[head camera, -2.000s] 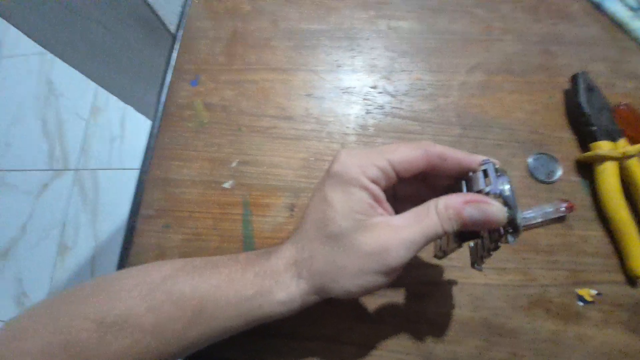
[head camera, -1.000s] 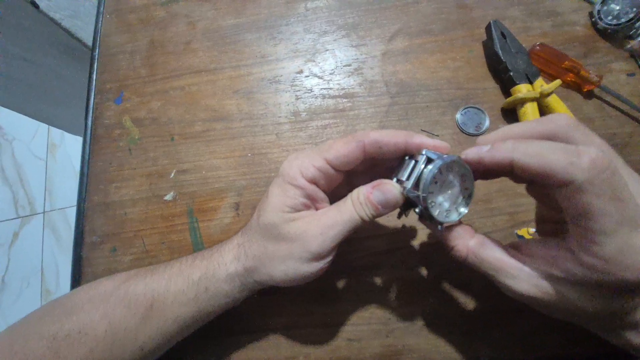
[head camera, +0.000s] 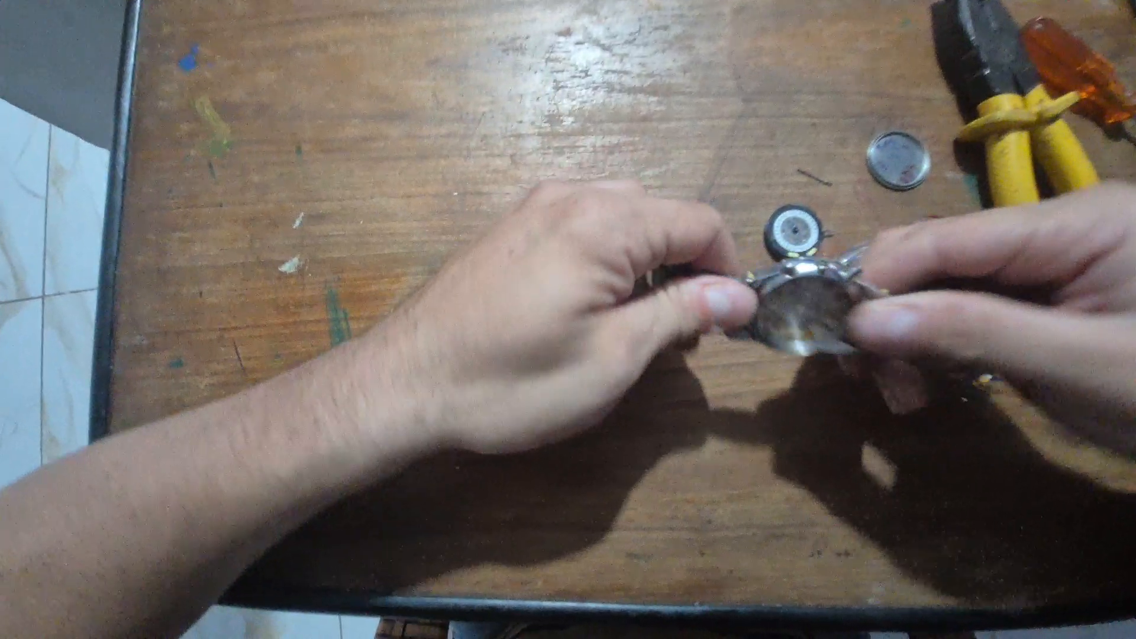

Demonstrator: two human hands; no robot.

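Observation:
Between both hands is a silver metal wristwatch case (head camera: 803, 311), its round opening facing up and its outline blurred. My left hand (head camera: 586, 311) pinches its left side between thumb and forefinger. On the other side, my right hand (head camera: 1003, 302) grips it with thumb and fingers. Just beyond the case lies a small round watch movement (head camera: 793, 232) with a pale disc and a thin stem pointing right. A round metal watch case back (head camera: 898, 161) rests on the wooden table farther up and to the right.
Combination pliers with yellow handles (head camera: 1010, 155) lie at the upper right, beside a screwdriver with an orange handle (head camera: 1076, 71). A thin dark pin (head camera: 814, 177) is near the case back. The wooden table (head camera: 399, 160) has a dark edge along its left and near sides.
The watch movement now lies on the table, where none showed a second ago. The case has been turned between my hands. My right hand, absent two seconds ago, came in by the middle frame.

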